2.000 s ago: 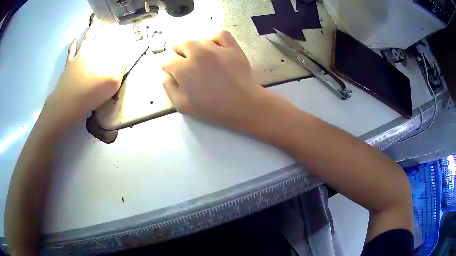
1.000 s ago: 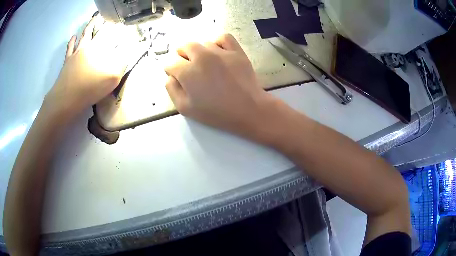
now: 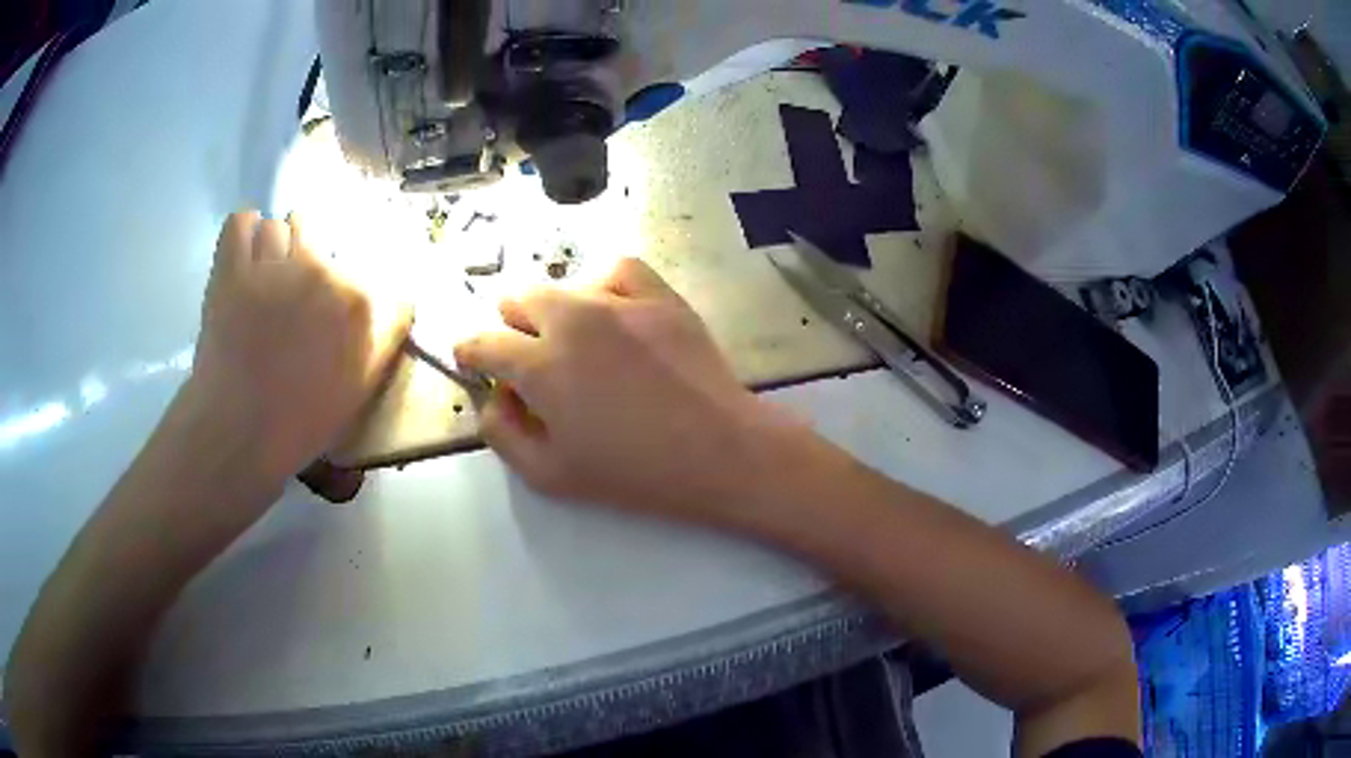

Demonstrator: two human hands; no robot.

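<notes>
A narrow fabric piece (image 3: 443,364), seen mainly as a thin dark edge, spans the gap between my hands at the front of the machine bed. Lamp glare washes out the area behind it. My left hand (image 3: 289,338) is closed on its left end, fingers curled. My right hand (image 3: 615,393) pinches its right end with thumb and fingers. The fingertips are partly hidden. The presser foot and needle area (image 3: 439,219) lies just behind my hands under the sewing machine head (image 3: 489,89).
Open silver snips (image 3: 889,338) lie right of my right hand, beside a dark smartphone (image 3: 1045,348). Dark cross-shaped scraps (image 3: 830,193) lie behind the snips. A measuring strip (image 3: 637,696) runs along the table's front edge. Blue baskets (image 3: 1245,652) stand below at right.
The view has tilted up, showing more of the machine head. My left hand has come back from beside the needle and its spread fingers have curled. The dark edge now runs between both hands.
</notes>
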